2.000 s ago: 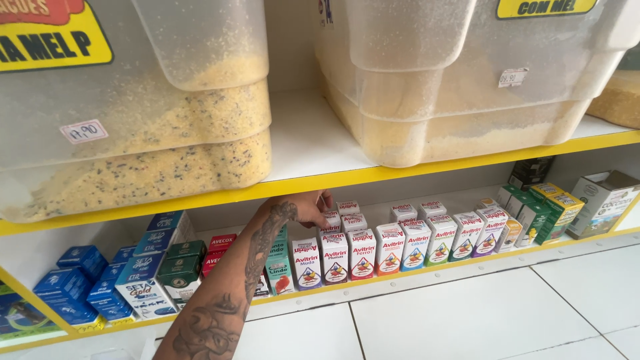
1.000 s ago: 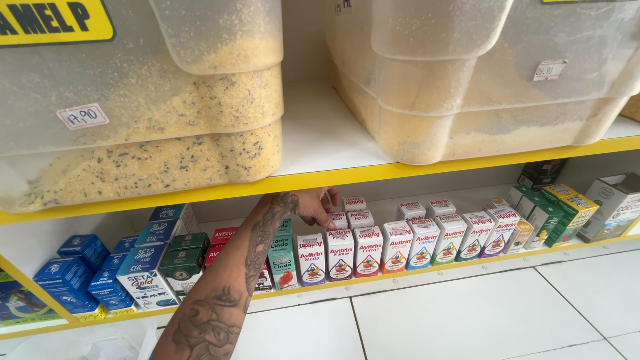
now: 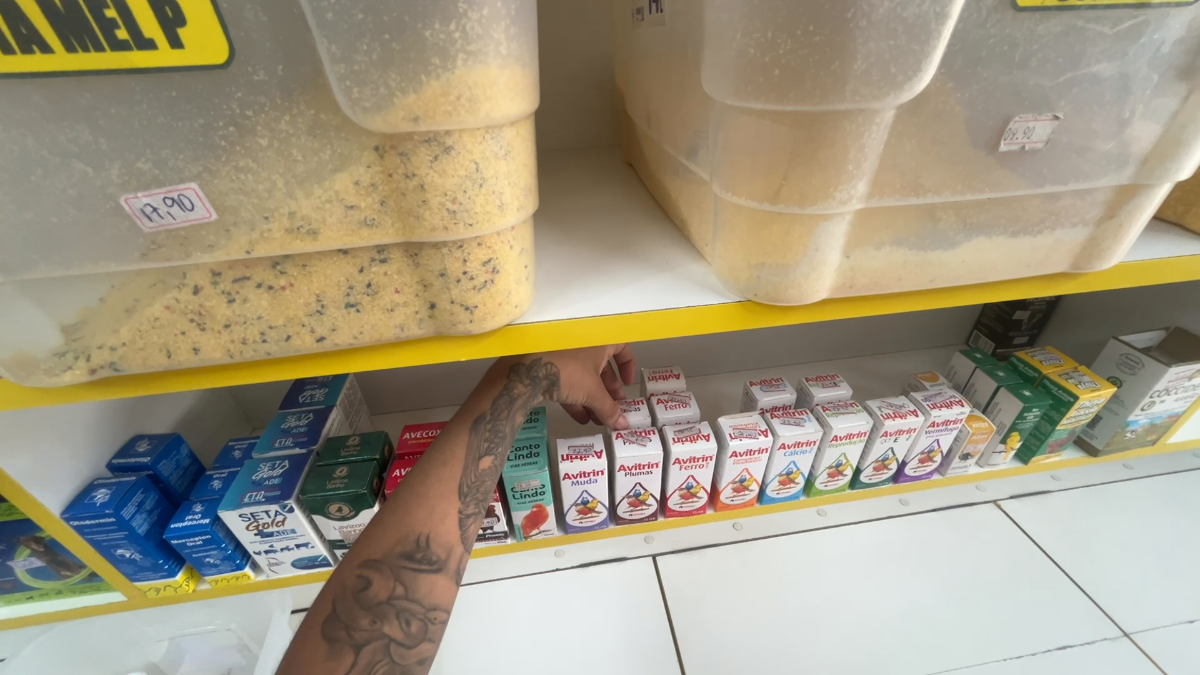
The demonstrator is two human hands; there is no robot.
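My left hand point(image 3: 595, 384) reaches under the yellow-edged shelf, its fingers bent at a small white Avitrin carton point(image 3: 635, 412) in the row behind the front one. Fingertips touch or nearly touch that carton; whether they grip it is not clear. Just in front stands the Avitrin Plumas carton point(image 3: 637, 478), between the Avitrin Muda carton point(image 3: 583, 487) and the Avitrin Ferro carton point(image 3: 688, 473). Behind Ferro are further white cartons point(image 3: 674, 407). A teal Canto Lindo carton point(image 3: 530, 487) stands left of Muda. My forearm hides part of the red cartons point(image 3: 412, 439). My right hand is out of view.
Large translucent bins point(image 3: 450, 253) point(image 3: 844, 216) of yellowish feed sit on the shelf above, whose yellow edge point(image 3: 619, 328) overhangs the hand. Blue cartons point(image 3: 127, 525) stand left, green and yellow ones point(image 3: 1064, 403) right. White floor tiles point(image 3: 844, 581) lie below.
My left hand stays at the Avitrin cartons, its fingers slightly changed in pose. The cartons show no plain change.
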